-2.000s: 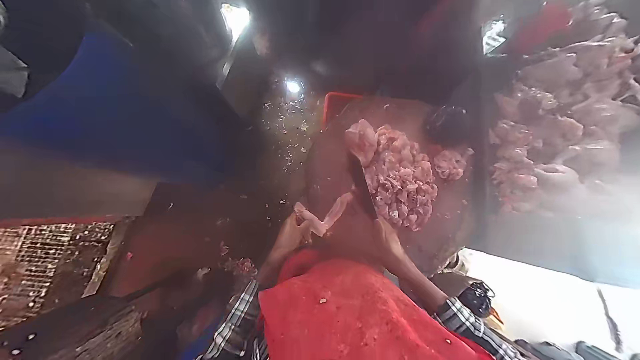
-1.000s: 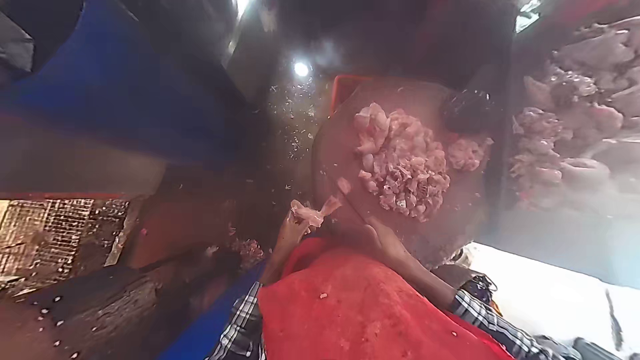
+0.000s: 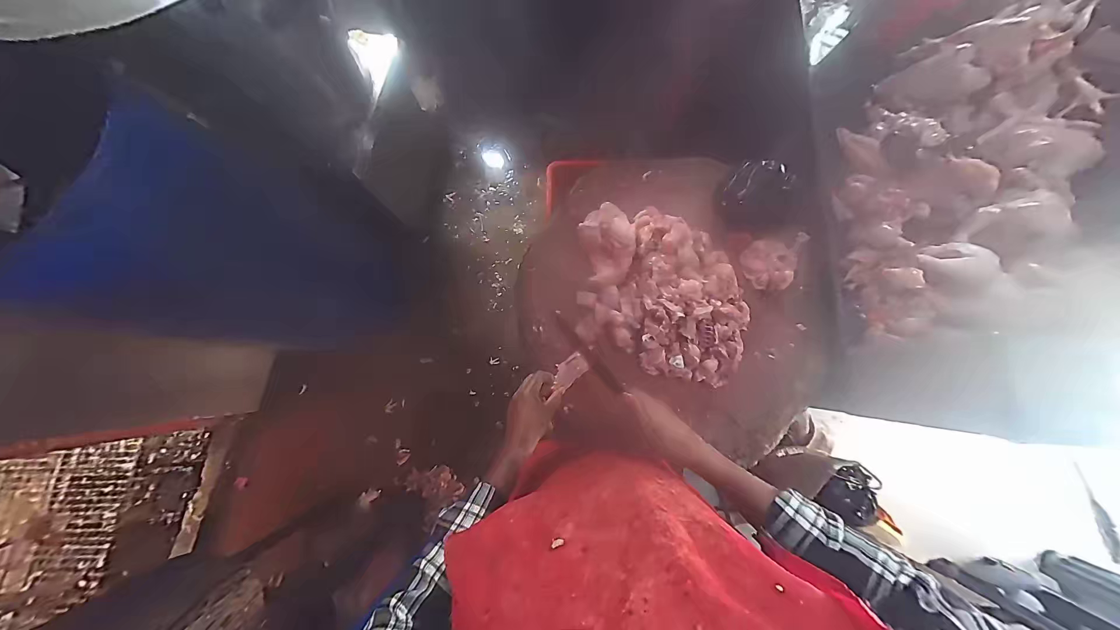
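Observation:
A round chopping block (image 3: 691,188) holds a heap of cut raw chicken pieces (image 3: 691,297), with a smaller clump of meat (image 3: 770,262) to its right. At the near left of the block, my left hand (image 3: 532,411) grips a piece of raw chicken (image 3: 570,372) by its end. My right hand (image 3: 643,416) is closed on a knife (image 3: 595,357), whose dark blade points up and left, close beside that piece. Blur hides whether the blade touches the meat.
A black plastic bag (image 3: 757,188) lies at the block's far right edge. Many whole plucked chickens (image 3: 971,175) are piled on the counter at right. A red crate edge (image 3: 551,184) shows behind the block. Meat scraps (image 3: 435,481) lie lower left.
The long piece in my left hand a while back is now a short one, and more cut pieces lie at the heap's left side. Both hands still hold what they held.

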